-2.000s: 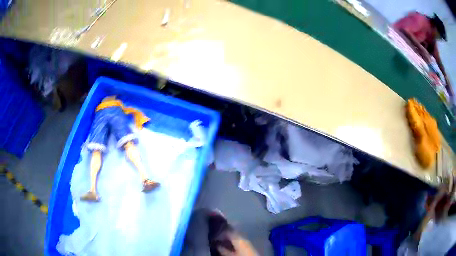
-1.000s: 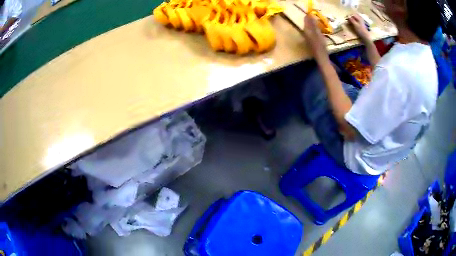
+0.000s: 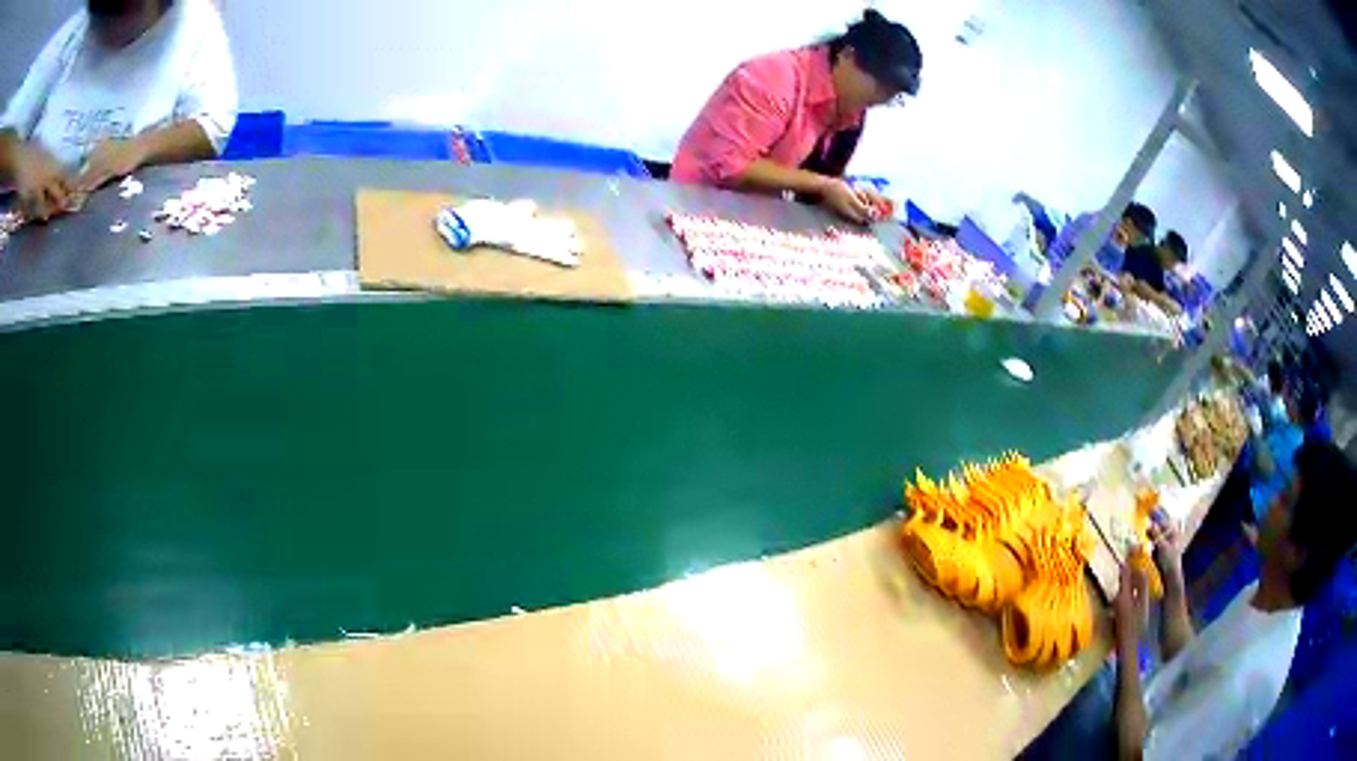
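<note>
Neither of my hands is in the picture. Nearest in front of me is the tan, shiny film-covered bench [image 3: 774, 654] along the bottom. A heap of orange loose sash parts [image 3: 1005, 550] lies on it at the right, ridged rings with pointed tails. The green conveyor belt [image 3: 447, 461] runs behind the bench from the left edge towards the upper right. A small white object [image 3: 1017, 369] lies on the belt; I cannot tell what it is.
A seated person in white [image 3: 1228, 677] works at the bench, right. Across the belt, a white glove [image 3: 514, 234] lies on cardboard [image 3: 387, 253]. A person in pink [image 3: 759, 127] handles small parts behind red and white rows [image 3: 774, 257]. Another person [image 3: 134, 82] works far left.
The view has swung up from the floor, crate and stools to the belt and far bench. The sash heap and seated person now show lower right; the crate with the figure is out of view.
</note>
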